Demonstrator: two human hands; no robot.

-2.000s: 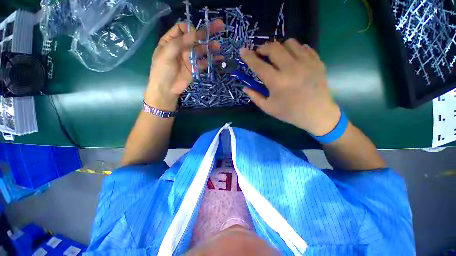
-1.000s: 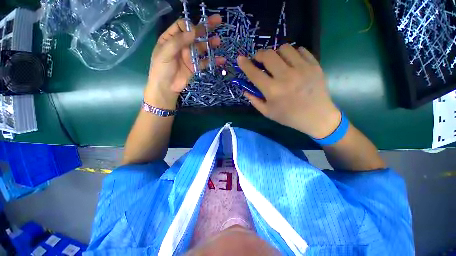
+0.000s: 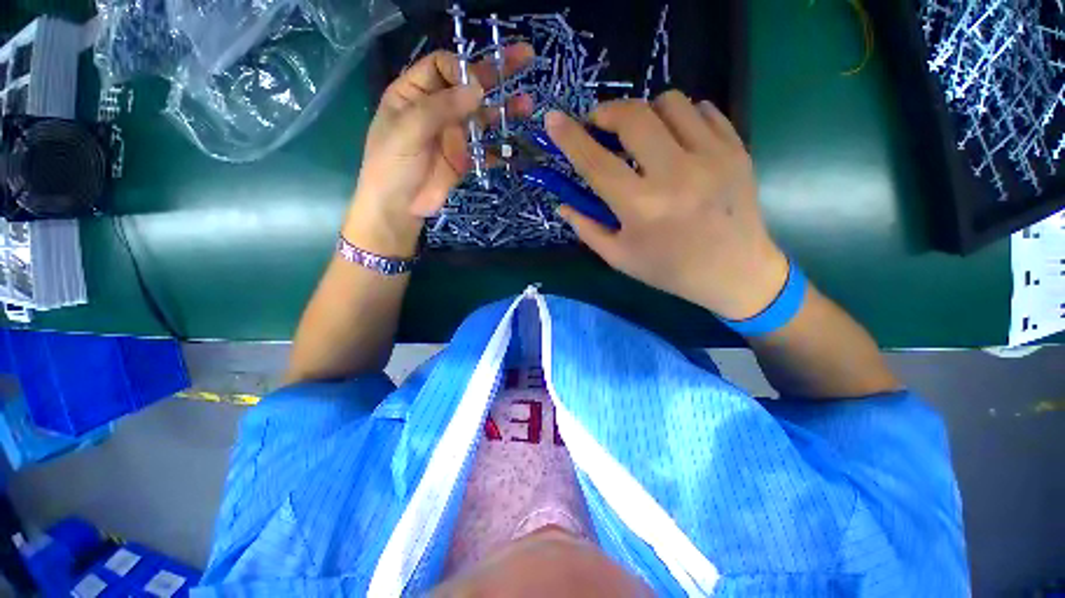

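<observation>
My left hand, with a metal bracelet at the wrist, holds a silver-grey runner frame upright in its fingers. The frame shows two long knobbed bars side by side. My right hand, with a blue wrist band, holds blue-handled side cutters. Their handles are spread and their jaws are at the lower part of the frame; whether they touch it I cannot tell. Below both hands is a black tray with a heap of loose silver-grey parts.
A second black tray at the right holds crossed silver parts. Clear plastic bags lie at the far left. A small black fan and white trays stand at the left edge. A yellow loop lies between the trays.
My left hand and the runner frame have shifted slightly right, towards the cutters. The cutter handles have spread wider than one second ago, and the jaws now sit by the frame.
</observation>
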